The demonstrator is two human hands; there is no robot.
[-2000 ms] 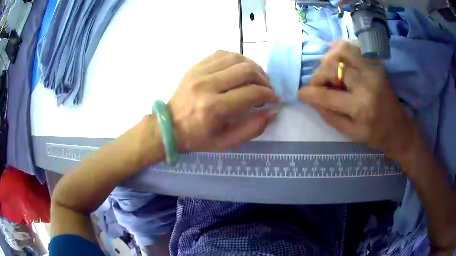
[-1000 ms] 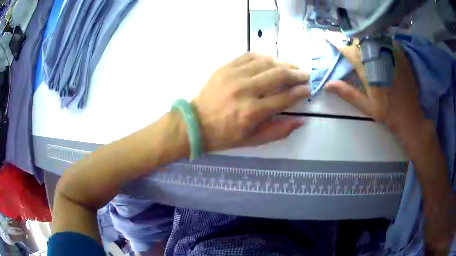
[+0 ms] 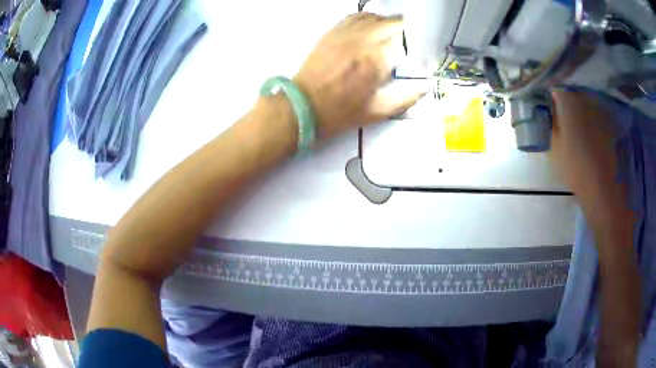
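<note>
The white sewing machine head [image 3: 496, 32] stands at top right, with small metal parts [image 3: 439, 79] at the needle area. A yellow patch [image 3: 466, 128] and a grey ribbed cylinder [image 3: 532, 126] show beside it. My left hand [image 3: 352, 72], with a green bangle, is left of the needle; its fingertips are washed out or behind the head, so any hold is hidden. My right hand [image 3: 575, 108] is right of the head, blurred and mostly hidden. Light blue cloth [image 3: 572, 295] hangs at the right, partly behind my right forearm. No cloth shows over the yellow patch.
A fanned stack of grey-blue strips [image 3: 119, 93] lies at upper left. The grey table edge [image 3: 360, 305] carries a ruler scale. A grey latch piece [image 3: 368, 181] sits at the bed corner. Red material [image 3: 32, 298] is at left, and crumpled blue cloth [image 3: 208, 334] is below the edge.
My left hand has moved up, away from the front edge. My right hand has moved right, behind the cylinder. The light blue cloth has left the needle area, baring the bed and yellow patch.
</note>
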